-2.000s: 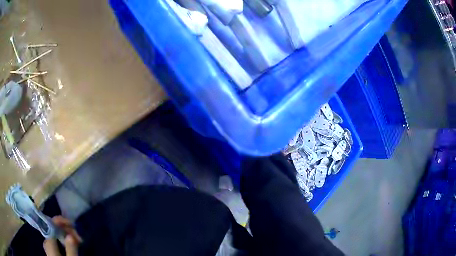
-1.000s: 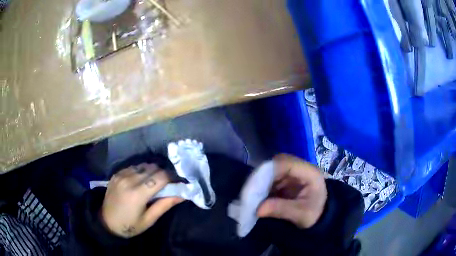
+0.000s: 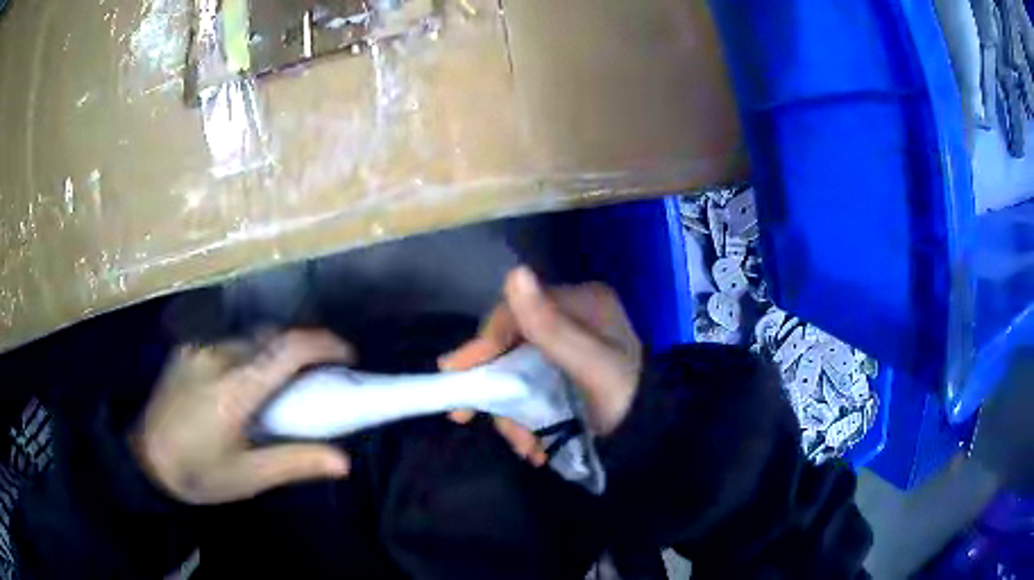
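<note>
A pale leg part (image 3: 374, 403) lies level across my lap, held between both hands. My left hand (image 3: 232, 419) is wrapped round its left end. My right hand (image 3: 573, 346) is round the foot end at the right, fingers below and thumb above. The foot's lower tip shows below my right hand, with dark lines on it. My right hand and blur hide most of the foot, and I cannot tell whether a sole plate sits on it.
The cardboard-covered table edge (image 3: 397, 232) runs above my hands, with a taped dark pad (image 3: 284, 40) near the top. A blue tray (image 3: 862, 193) holding legs stands at the right. Below it a blue bin (image 3: 896, 425) holds many loose sole plates (image 3: 822, 380). A striped sleeve shows at far left.
The right hand has brought the pale sole plate over to the foot, and the plate is no longer seen separately. The leg has turned from foot-up to lying level.
</note>
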